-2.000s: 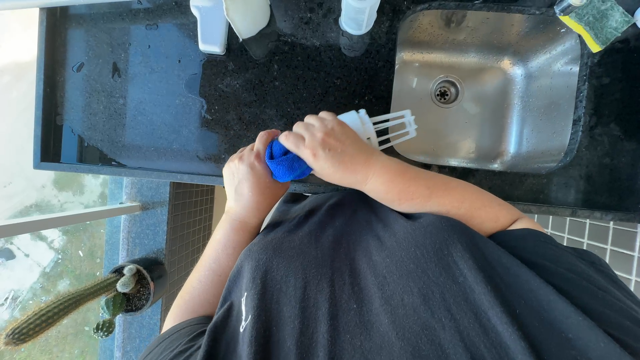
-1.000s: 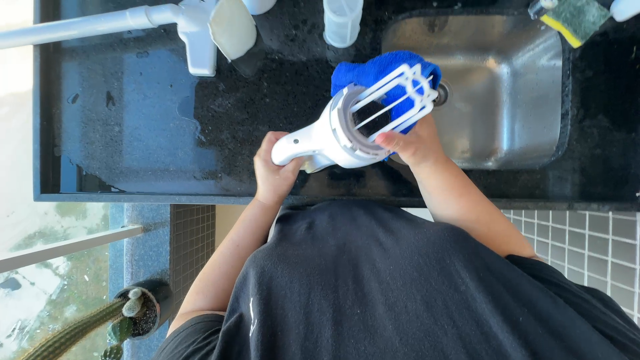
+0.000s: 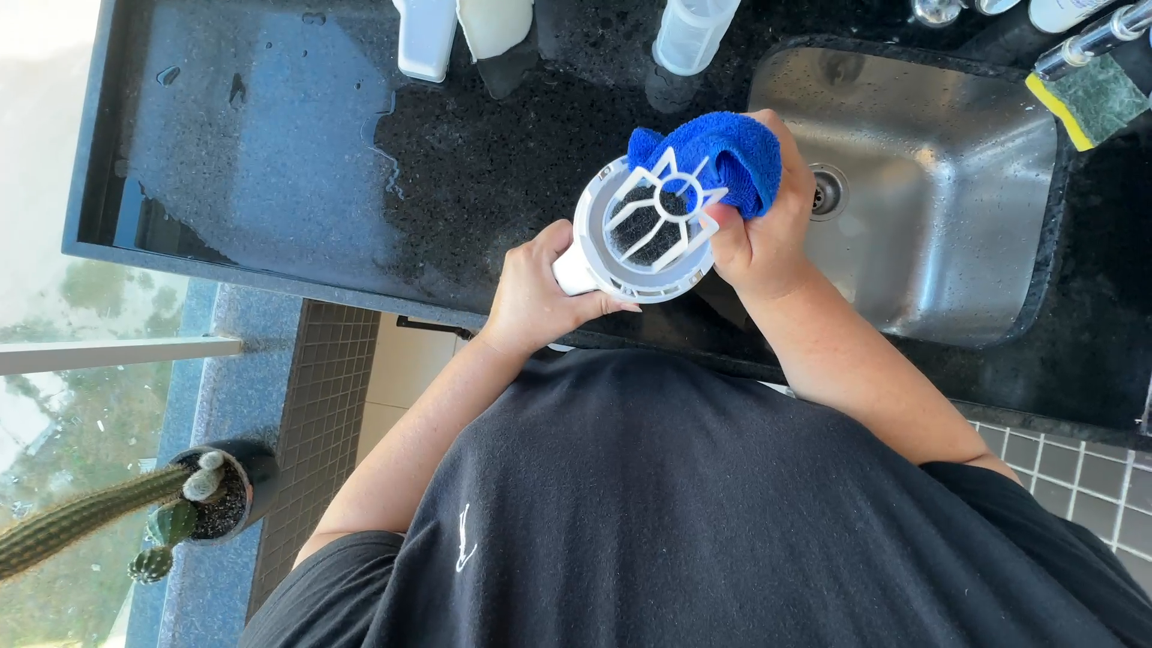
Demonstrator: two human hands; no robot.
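A white plastic housing with a ribbed cage point(image 3: 594, 243), seemingly a vacuum cleaner part, is tilted so its round open end faces up. My left hand point(image 3: 540, 292) grips its narrow end from the left. On the other side, my right hand point(image 3: 774, 211) holds a bunched blue cloth point(image 3: 733, 157) against the cage, with the thumb near the rim. Some of the right fingers are hidden behind the cloth. Both hands are over the front part of the black stone counter point(image 3: 486, 171).
Right of my hands is a steel sink point(image 3: 936, 207). A sponge point(image 3: 1098, 99) lies beyond its right side. A translucent cup point(image 3: 693, 36), a white plastic part point(image 3: 427, 36) and a cream-coloured piece point(image 3: 495, 22) stand at the back. Potted cacti point(image 3: 220, 495) are at lower left.
The white housing, first largely covered by my hands and the cloth, came into view and has turned so its cage end points more upward. The cloth moved from my left hand's side to my right hand.
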